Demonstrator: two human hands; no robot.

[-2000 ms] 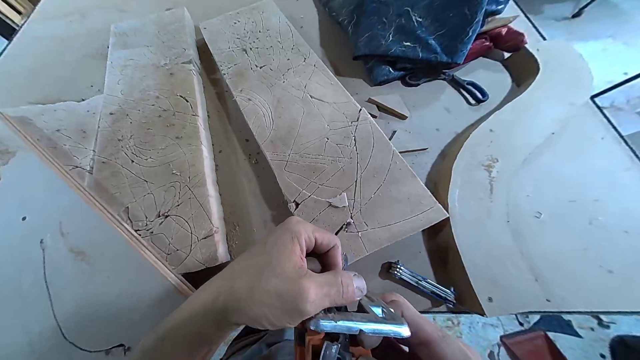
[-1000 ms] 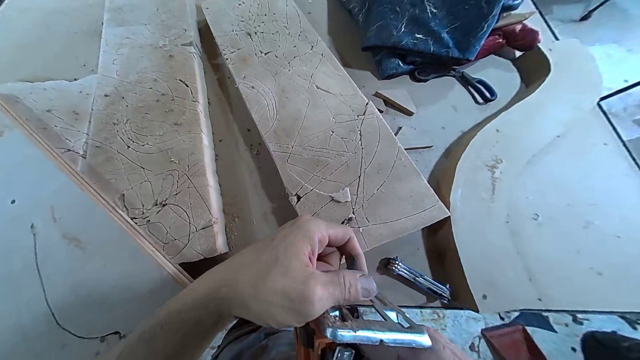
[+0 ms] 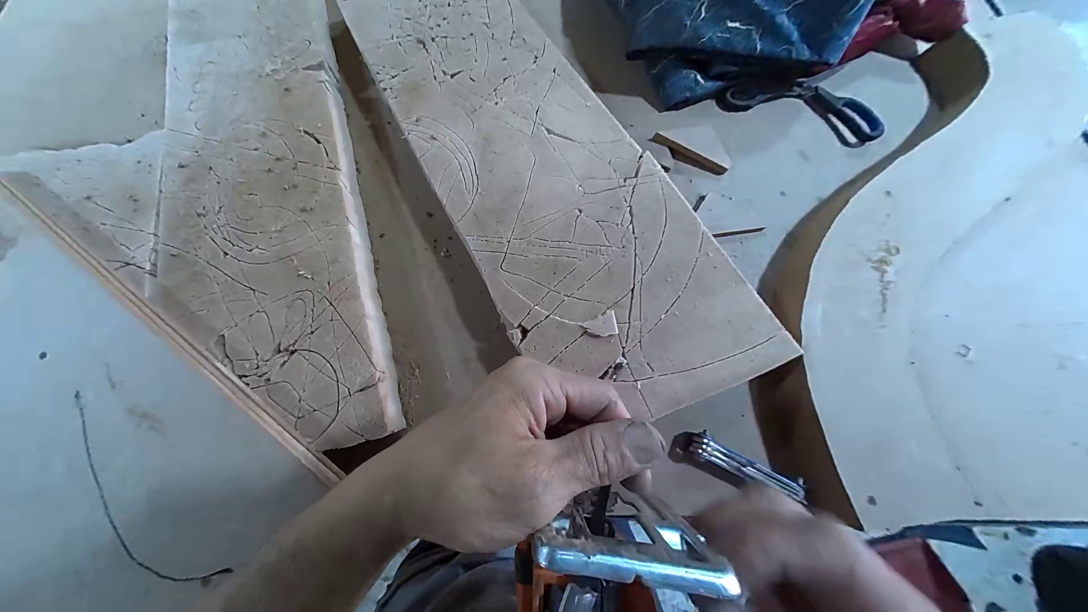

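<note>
My left hand (image 3: 527, 459) is curled at the lower middle, thumb and forefinger pinched together just above the metal base plate (image 3: 637, 568) of an orange and silver power tool, which looks like a jigsaw. Whatever small part lies between the fingertips is mostly hidden. My right hand (image 3: 790, 544) is blurred, at the right side of the same tool; its fingertips cannot be made out. A folding multi-tool (image 3: 739, 466) lies on the table beside the hands. Beyond them, a scored board (image 3: 578, 212) rests with its pointed corner to the right.
Another scored board (image 3: 255, 221) lies at the left, beside a layered panel edge (image 3: 170, 327). A curved-edge panel (image 3: 952, 297) fills the right. Dark-handled scissors (image 3: 837, 115) stick out from under a blue cloth (image 3: 739, 34). Wood offcuts (image 3: 693, 149) lie near the board.
My right hand has shifted to the right and shows more beside the tool. My left hand stays pinched over the tool's base plate.
</note>
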